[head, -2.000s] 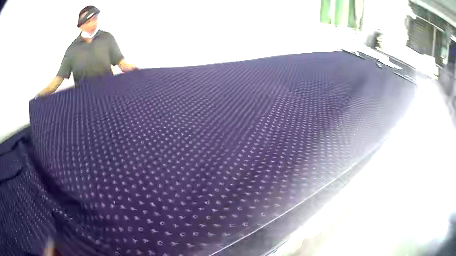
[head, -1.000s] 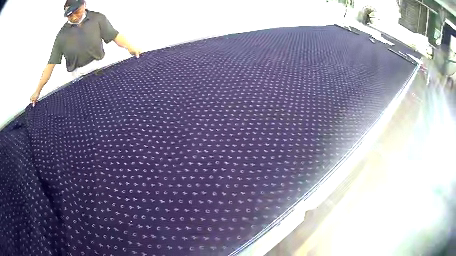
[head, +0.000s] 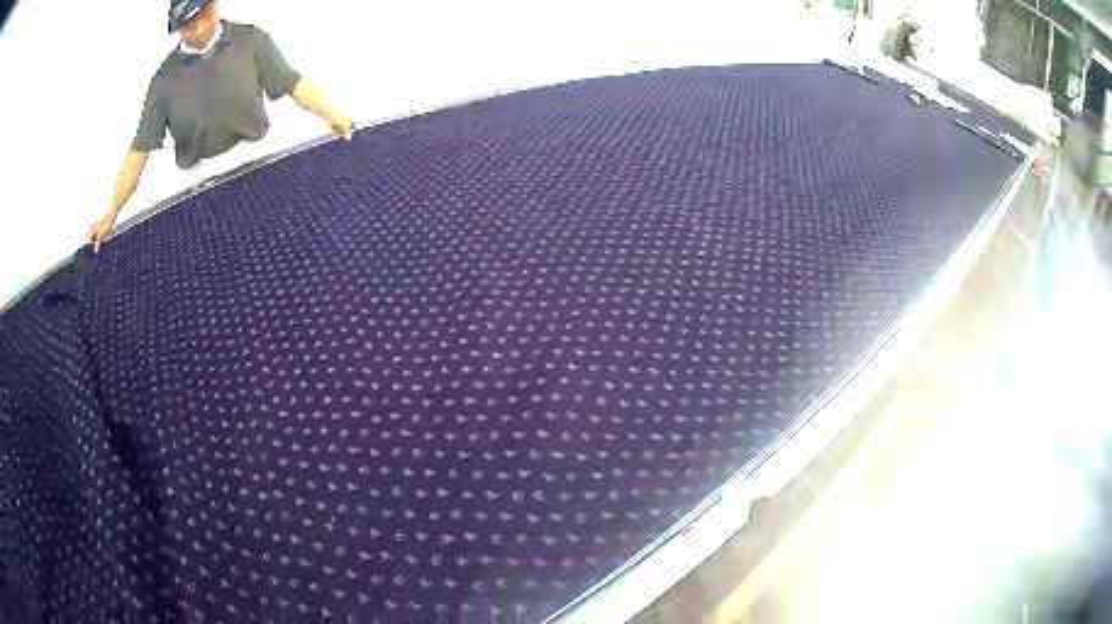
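Note:
A wide dark purple fabric ply [head: 524, 329] with rows of tiny pale motifs lies nearly flat over the table in front of me. A fold runs down it at the left. The pale layered edge of the fabric lay [head: 780, 451] curves along the near right side, with a white strip [head: 683, 549] showing beneath it. Neither my left hand nor my right hand is in the picture.
A person [head: 220, 92] in a dark shirt and cap stands across the table with both hands at the far fabric edge. Dark weights [head: 988, 137] lie at the far right end near white paper [head: 937, 95]. The right side is washed out by glare.
The raised ply has come down onto the table, and its near edge lines up with the lay edge. The other person's hands have lowered to the far edge, then shifted slightly.

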